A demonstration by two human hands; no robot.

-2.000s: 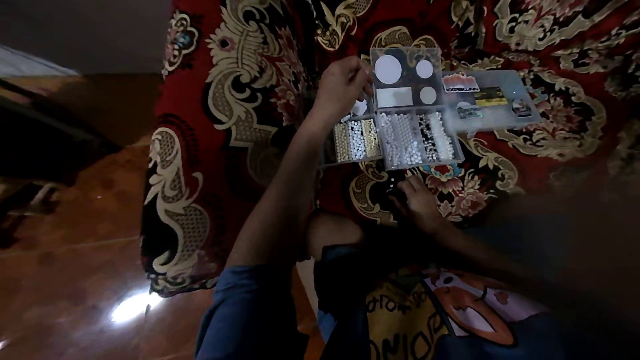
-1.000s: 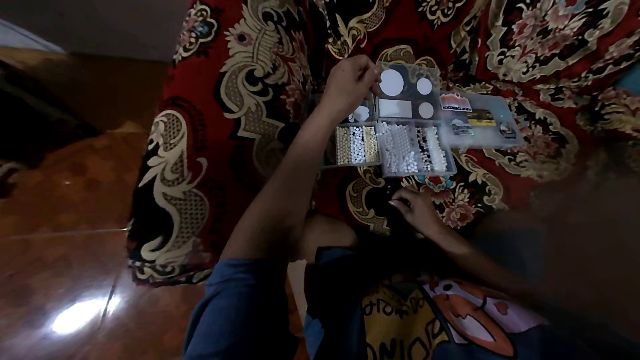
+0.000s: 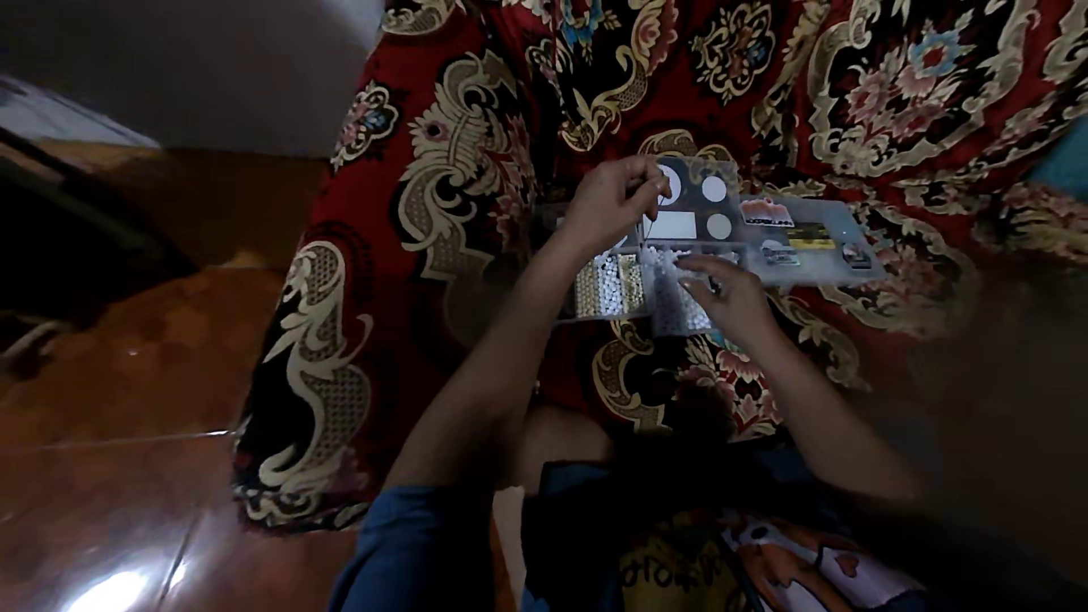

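Note:
My left hand (image 3: 619, 200) is raised over the clear plastic bead boxes, thumb and fingers pinched on a thin dark strand (image 3: 650, 223) that hangs down. My right hand (image 3: 727, 293) reaches over the box of white beads (image 3: 671, 302), thumb and forefinger apart at its compartments; whether a bead is between them is too small to tell. Left of it, a second box holds rows of white and gold-coloured beads (image 3: 609, 287). Behind stands an open transparent lid (image 3: 721, 167) with white round and rectangular labels (image 3: 671, 225).
A translucent lid with stickers (image 3: 816, 268) lies to the right of the boxes. Everything rests on a red and black floral cover (image 3: 425, 340). Its edge drops to the tiled floor (image 3: 110, 408) at left. My lap and patterned shirt (image 3: 765, 561) are at the bottom.
My right hand has moved up from the cover in front of the boxes to over the white beads. My left hand stays raised near the lid. The view has shifted somewhat.

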